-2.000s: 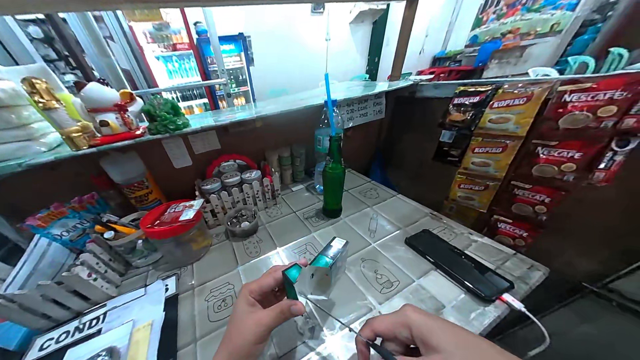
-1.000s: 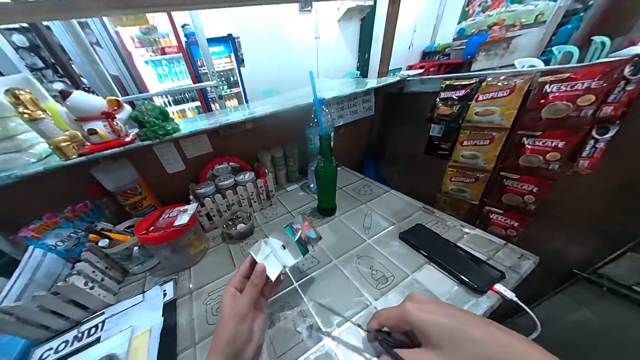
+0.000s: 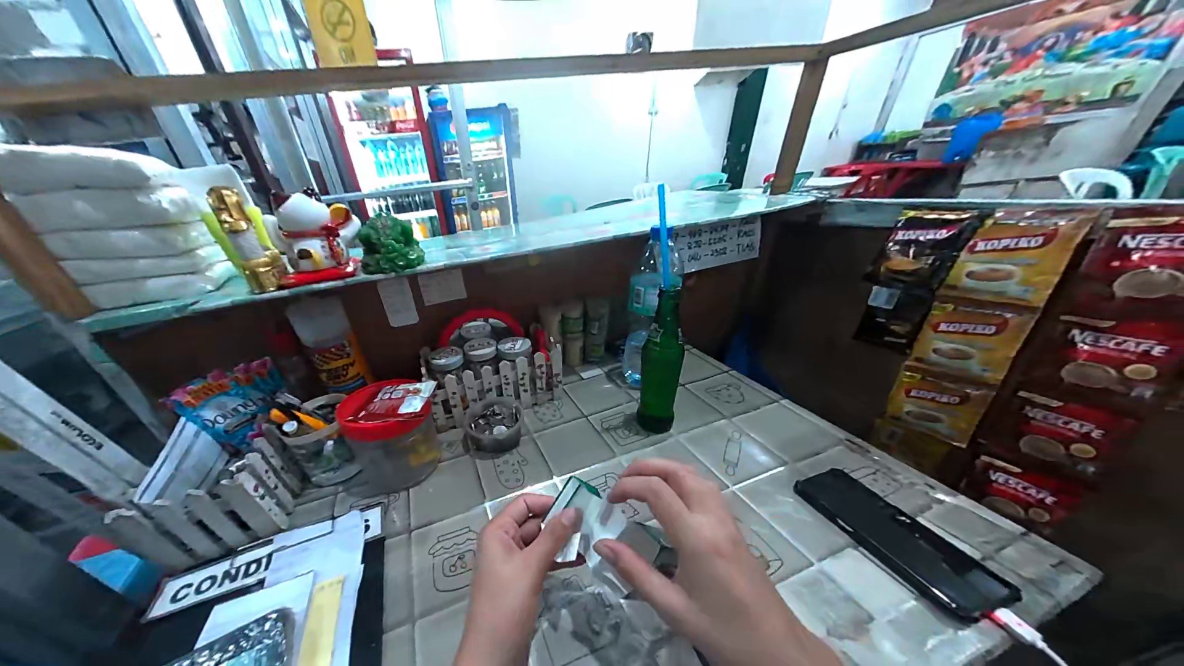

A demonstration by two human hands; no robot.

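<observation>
My left hand [image 3: 523, 564] pinches a small green-and-white box flap or packet [image 3: 575, 507] between thumb and fingers at the lower middle. White paper or foil [image 3: 606, 541] stands out of it toward my right hand [image 3: 680, 546]. The right hand's thumb and forefinger are parted around that white piece; whether they touch it is hard to tell. Partly behind the right fingers, a small box-like thing [image 3: 649, 546] lies on the tiled table. Crumpled clear plastic [image 3: 592, 615] is below and between the hands.
A green glass bottle [image 3: 660, 370] with a blue straw stands beyond my hands. At right lies a black phone [image 3: 902, 541] with a cable. A red-lidded jar [image 3: 387, 439], a metal bowl of coins [image 3: 493, 427] and a small picket fence [image 3: 495, 384] stand at left. Coffee sachets [image 3: 980, 328] hang at right.
My right hand has moved up and left, close to the left hand. The thin dark tool it held one and two seconds ago no longer shows in it.
</observation>
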